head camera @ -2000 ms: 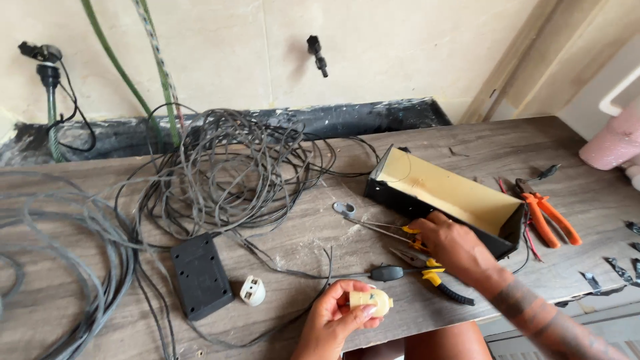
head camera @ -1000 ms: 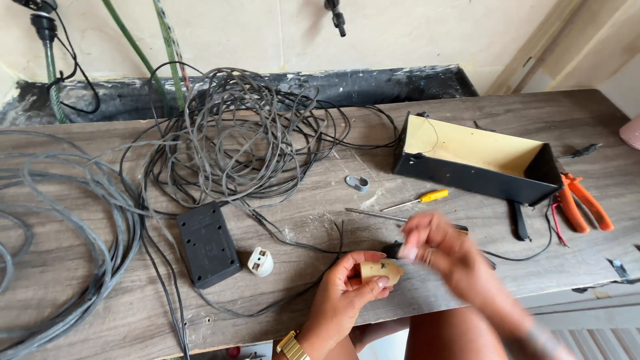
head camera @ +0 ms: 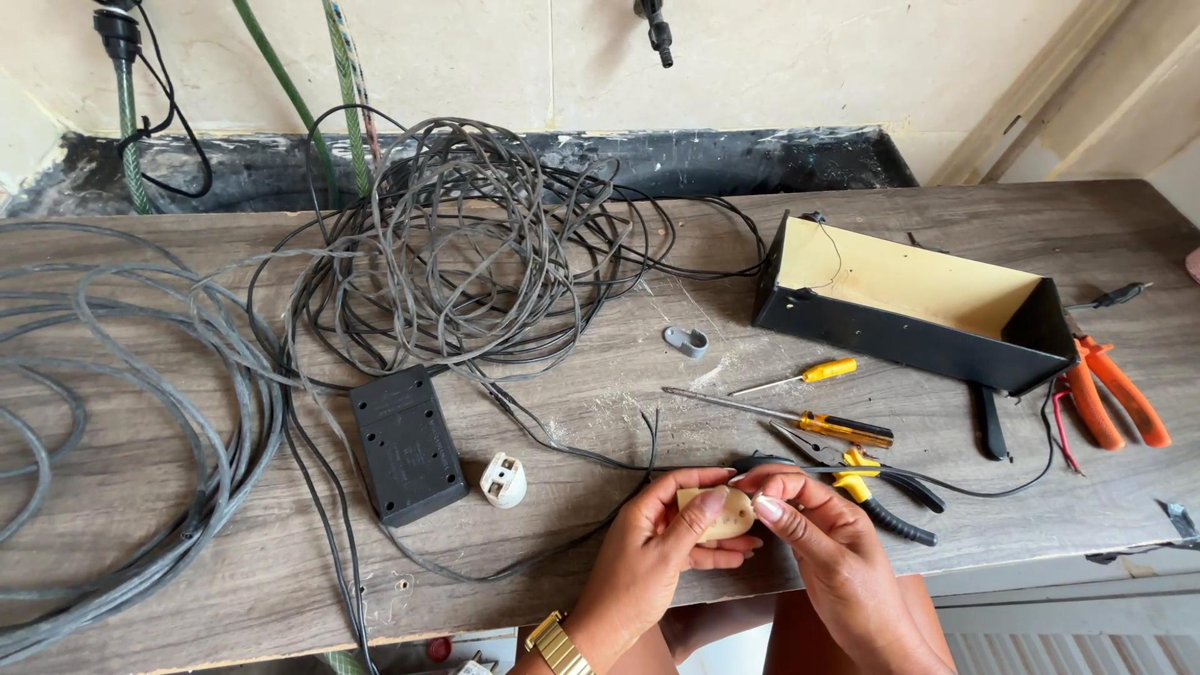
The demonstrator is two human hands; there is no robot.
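My left hand [head camera: 661, 534] holds a small cream-coloured plastic piece [head camera: 722, 514] with small holes, just above the front of the wooden worktop. The fingers of my right hand [head camera: 806, 525] pinch at its right end; whether they hold something small too, I cannot tell. Behind my hands lie a yellow screwdriver [head camera: 829, 369], a longer screwdriver with a yellow and black handle [head camera: 848, 429] and yellow-black long-nose pliers [head camera: 861, 473]. A dark cable [head camera: 975, 489] runs behind my fingers. To the left are a white ceramic-looking connector [head camera: 503, 480] and a black box with holes [head camera: 409, 445].
Tangled dark cable [head camera: 469, 253] and a grey cable coil [head camera: 141, 403] cover the left and middle. An open black box with a cream inside [head camera: 919, 291] stands at the right, beside orange-handled pliers [head camera: 1111, 394]. A grey clip [head camera: 685, 342] lies mid-worktop.
My right hand was over the tools at first; it has come left to the cream piece in my left hand. The yellow screwdrivers now lie uncovered behind my hands.
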